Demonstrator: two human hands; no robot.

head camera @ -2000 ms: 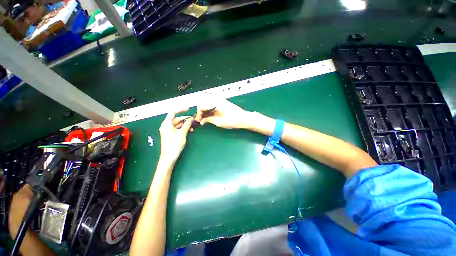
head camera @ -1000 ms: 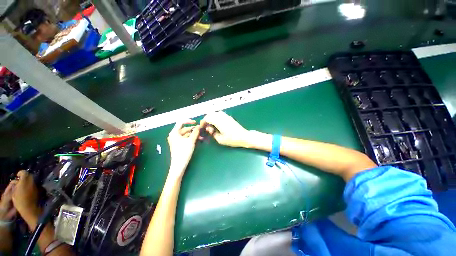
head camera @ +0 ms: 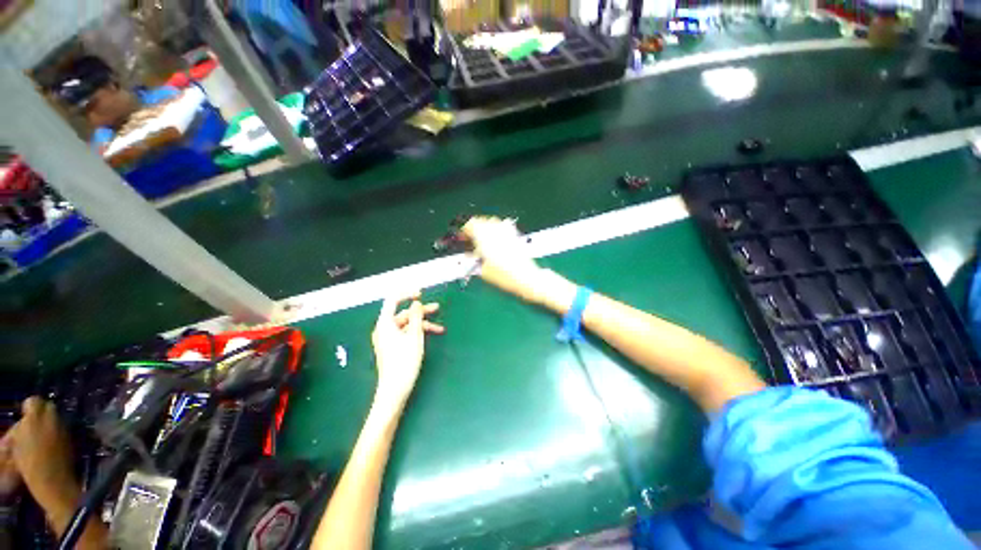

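My right hand (head camera: 500,256) reaches over the white strip (head camera: 602,227) to the near side of the dark green belt. Its fingertips are at a small dark module (head camera: 453,242). The hand is blurred, and I cannot tell whether the fingers grip it. A blue strap (head camera: 574,315) with a thin cord is on the right wrist. My left hand (head camera: 402,342) is over the green mat (head camera: 516,430), fingers apart, with nothing visible in it.
More modules lie on the belt (head camera: 633,183). A large black pocketed tray (head camera: 850,290) is at right. A red-edged bin (head camera: 282,397) with black items and a fan-like disc is at left, beside another person's hand. A grey upright, trays and a person are across the belt.
My hands have parted. The right hand has moved forward from beside the left hand to the belt. The left hand has opened. The view has tilted up, showing more beyond the belt.
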